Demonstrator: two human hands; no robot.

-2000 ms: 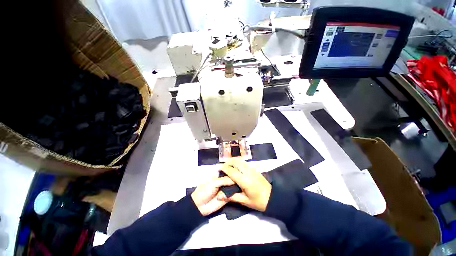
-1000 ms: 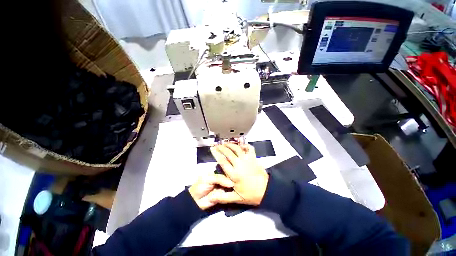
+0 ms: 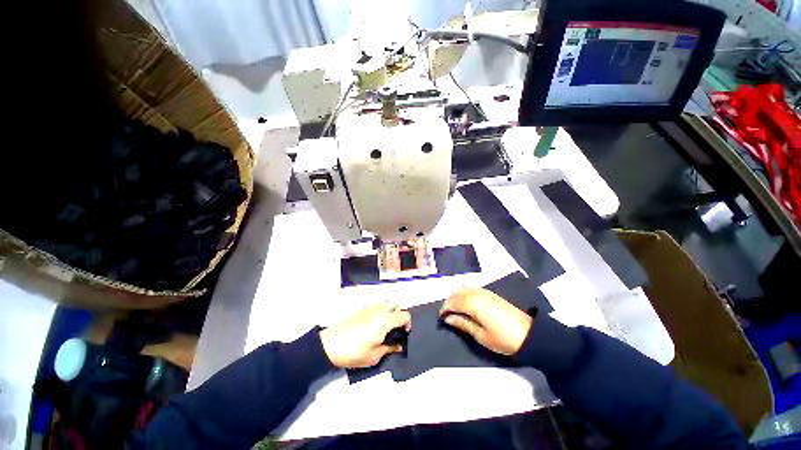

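My left hand is at the front of the machine table with its fingers curled around a small black piece. My right hand is further right, resting on the black sheets, fingers curled; a dark bit shows at its fingertips, but I cannot tell if it is held. The copper-and-silver work clamp sits above both hands, over a dark strip lying crosswise. The off-white sewing machine head stands over the clamp.
A tall cardboard box of small black pieces is at left. Black strips lie right of the head. A control screen is upper right. A lower cardboard box is beside the table. Red fabric lies far right. Another hand shows lower left.
My hands were together near the clamp and have come apart, right hand moving right and down. The clamp and black sheets are now uncovered. The view has shifted slightly.
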